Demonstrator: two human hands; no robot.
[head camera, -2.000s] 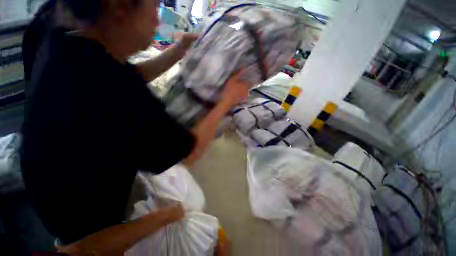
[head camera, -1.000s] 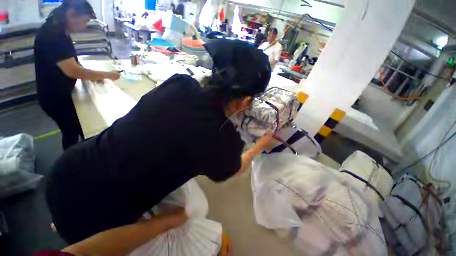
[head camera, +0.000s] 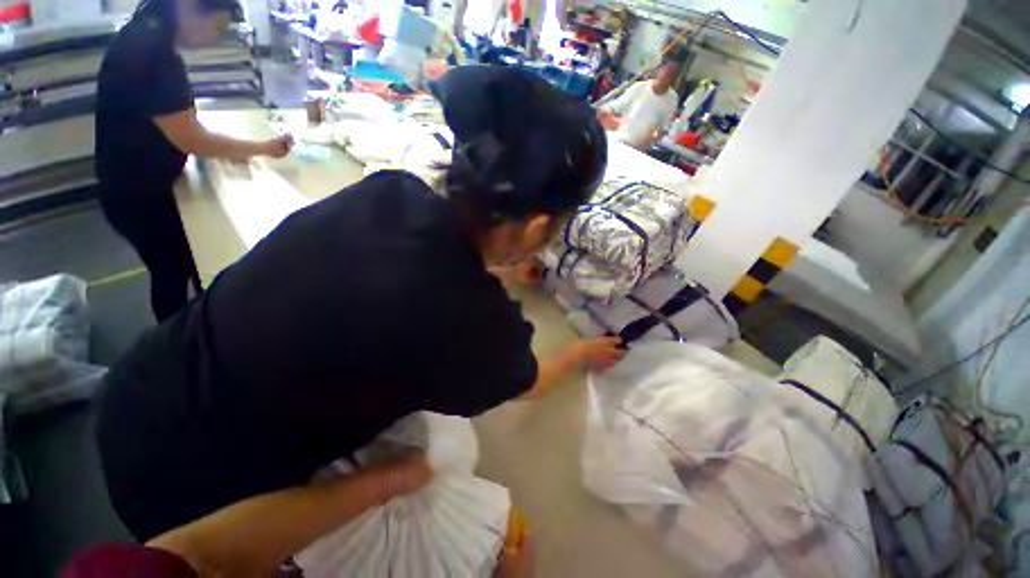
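Observation:
The white pleated fabric (head camera: 435, 528) lies low in front of me, narrow at the top and fanning into ridged folds towards me. My left hand (head camera: 403, 474), on a bare forearm, is closed around the gathered part; its fingers are blurred and partly hidden. Of my right hand only a bit with yellow finger covering (head camera: 517, 531) shows at the fabric's right edge; the rest is hidden behind the fabric or cut off. The fabric's far part is hidden behind a leaning person in black.
The person (head camera: 316, 327) leans across the beige table (head camera: 531, 452), a hand at the bundles. A printed bundle (head camera: 621, 231) sits on grey ones beside a pillar (head camera: 813, 124). A plastic-covered bundle (head camera: 723, 463) lies right. Another person (head camera: 147, 147) stands far left.
The printed bundle, held up by the person in black two seconds ago, now rests on the grey bundles. That person's reaching hand has moved lower, to the bundle below. My hands stay at the fabric.

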